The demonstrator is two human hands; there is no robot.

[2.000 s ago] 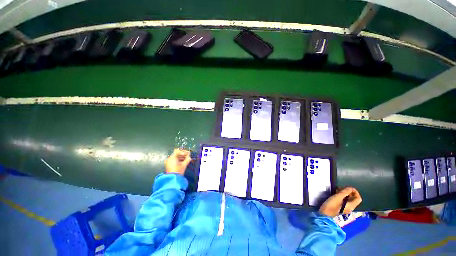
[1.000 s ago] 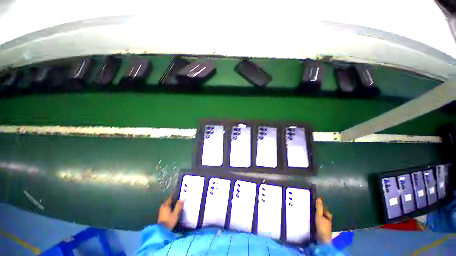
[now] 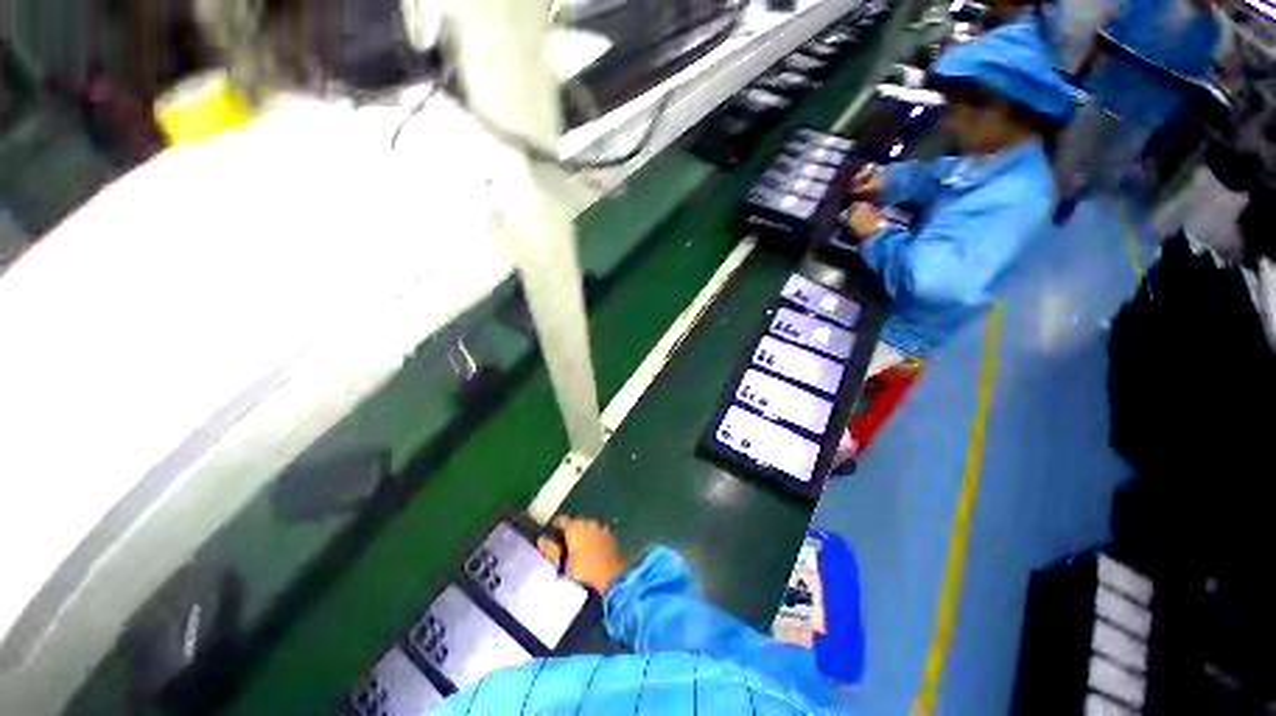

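A black phone tray (image 3: 493,603) lies at the bottom, cut off by the frame and partly hidden by my blue smock. Three silver-white smartphones (image 3: 528,582) show in its pockets, backs up, with dark camera lenses at one end. My right hand (image 3: 585,550) is at the tray's end near the pale rail, fingers curled on its edge. A dark bit shows between the fingers; I cannot tell what it is. My left hand is not in view.
A second phone tray (image 3: 711,445) lies further along the bench. Beyond it a person in a blue smock and cap (image 3: 966,210) works at more trays (image 3: 800,179). A pale post (image 3: 549,301) rises at the rail. Blurred dark holders (image 3: 333,483) sit on the green belt.
The view has swung to the right along the line and is blurred. My left hand has left the picture. My right hand is still at a tray's edge, now near the rail.
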